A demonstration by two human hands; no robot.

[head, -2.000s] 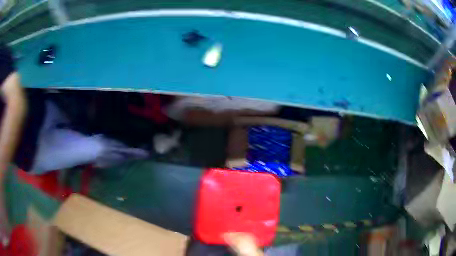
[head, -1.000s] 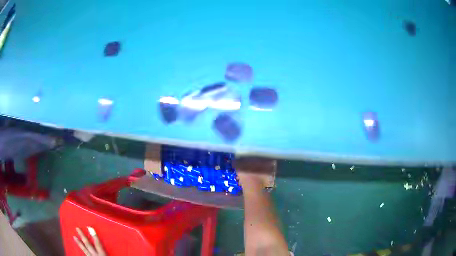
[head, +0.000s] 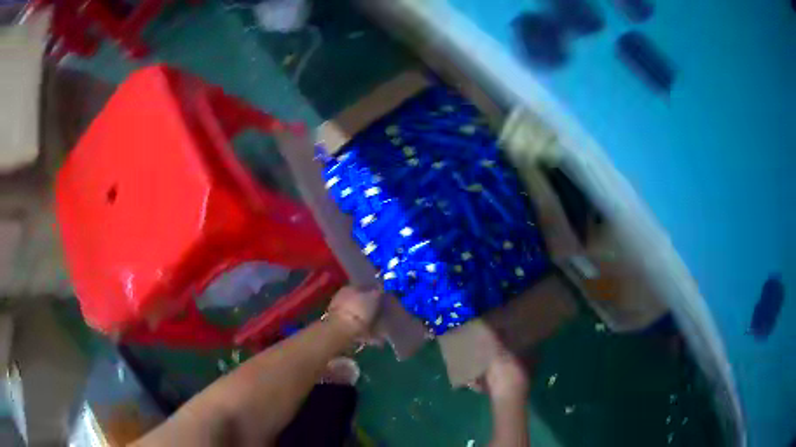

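An open brown carton (head: 397,325) full of small blue parts (head: 445,205) with pale ends is on the green floor beside the bench edge, its flaps folded outward. My left hand (head: 353,312) grips the carton's near left edge. My right hand (head: 506,371) holds the near flap at the lower right corner. The fingertips of both hands are blurred and partly hidden by the cardboard.
A red plastic stool (head: 144,196) stands close on the left. The blue-green bench (head: 689,175) with its white edge curves along the right, with several dark pieces (head: 646,61) on it. Brown cardboard (head: 22,96) is at far left.
The view has turned and dropped towards the floor. My left hand has left the stool's seat and is now on the carton; both hands hold the carton, which appears nearer.
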